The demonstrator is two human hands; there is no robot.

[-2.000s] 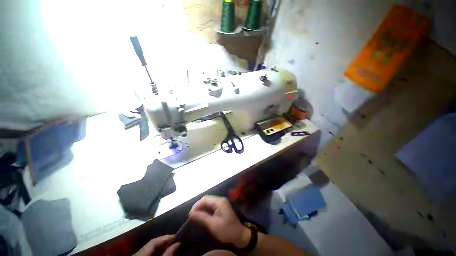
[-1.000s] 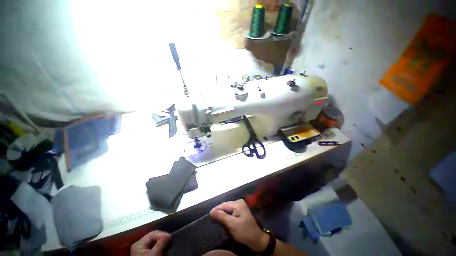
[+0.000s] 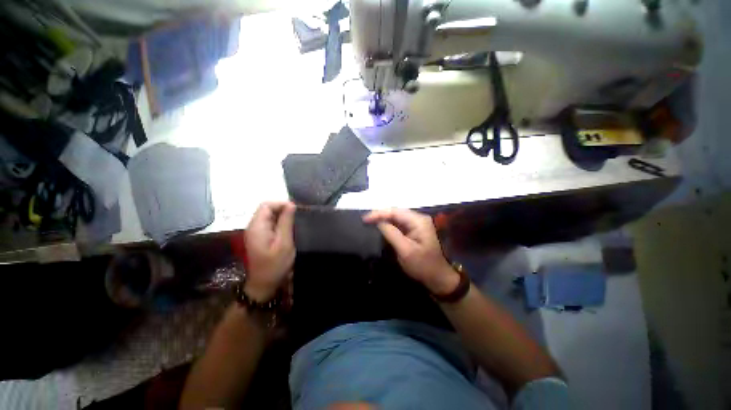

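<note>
A dark grey rectangular pocket flap [image 3: 337,232] is stretched flat between my hands, over my lap at the table's front edge. My left hand [image 3: 271,244] pinches its upper left corner. My right hand [image 3: 407,244] pinches its upper right corner. Turned dark grey flaps [image 3: 325,172] lie in a crossed pile on the table just beyond my hands. A pile of pale grey unturned flaps [image 3: 170,190] lies at the left front edge of the table.
The white sewing machine [image 3: 553,40] stands at the back right. Black-handled shears [image 3: 494,132] lie on its bed, left of a yellow-faced device [image 3: 607,136]. Blue cloth [image 3: 183,64] and a dark tools heap [image 3: 72,188] are at left. A light blue packet [image 3: 573,287] lies lower right.
The view has tilted down and closer. My hands, earlier lower in view and working the dark piece, now hold it flat and spread between them. The crossed pile looks the same.
</note>
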